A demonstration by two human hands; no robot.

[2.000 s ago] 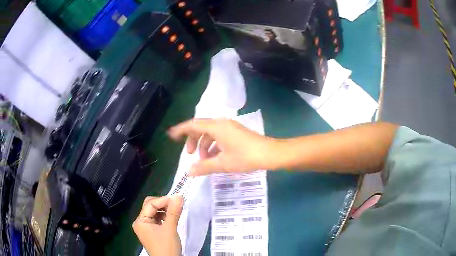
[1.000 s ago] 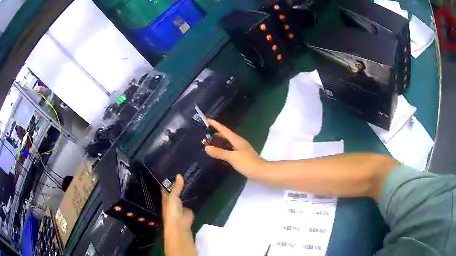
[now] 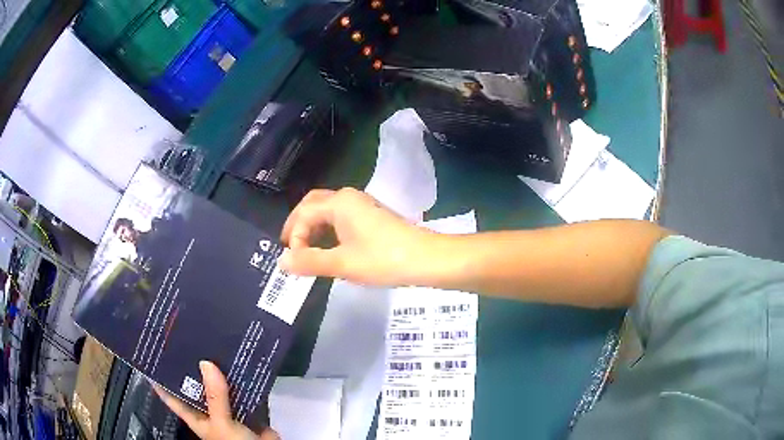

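A black retail box is tilted up at the left, its broad face with a person's photo and white text towards me. My left hand grips its lower edge, thumb on the face near a small square code. My right hand has its fingertips at a white barcode label lying on the box near the printed marks. A label sheet with rows of barcodes lies on the green bench, beside white backing paper partly hidden by my right hand.
Black boxes with orange icons stand at the far side. Another dark box lies behind the held one. White papers lie near the bench's right edge. Green and blue totes stand at upper left. A red stool is beyond.
My left hand has raised a box and tilted it towards me. The label, earlier at my right fingertips above the boxes, is now against the box face.
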